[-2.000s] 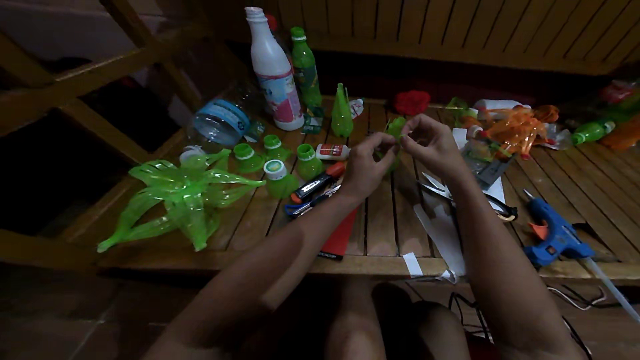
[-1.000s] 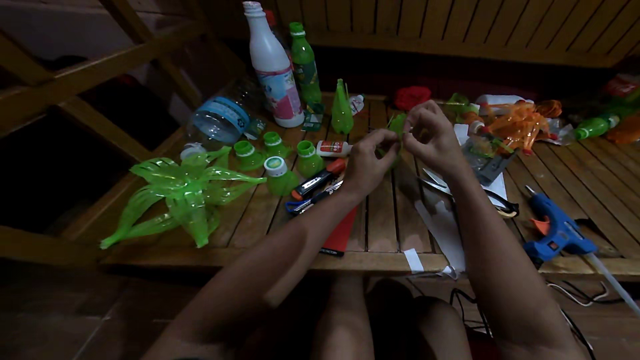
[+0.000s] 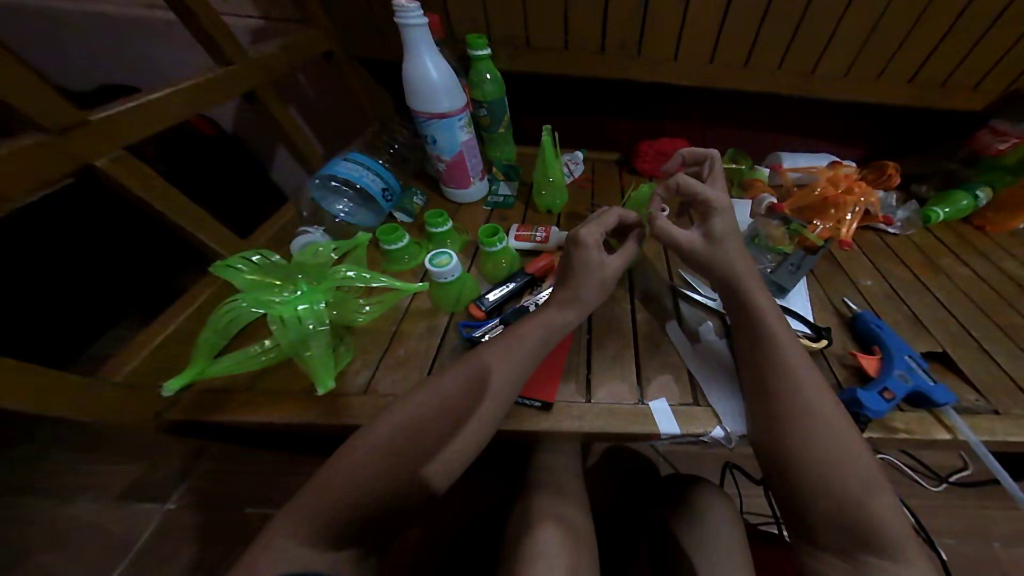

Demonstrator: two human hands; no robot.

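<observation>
My left hand and my right hand meet over the slatted wooden bench, fingertips pinched on a small green plastic piece, partly hidden by the fingers. Below my left wrist lie a box cutter and a red flat packet. A white glue bottle is just left of that hand. Scissors rest under my right forearm. Farther left are several cut green bottle necks and a flower shape of green plastic.
A blue glue gun lies at right, with cords below the bench edge. Behind stand a white bottle, a green bottle and a cut green bottle piece. Orange plastic pieces are at back right; a clear bottle lies at left.
</observation>
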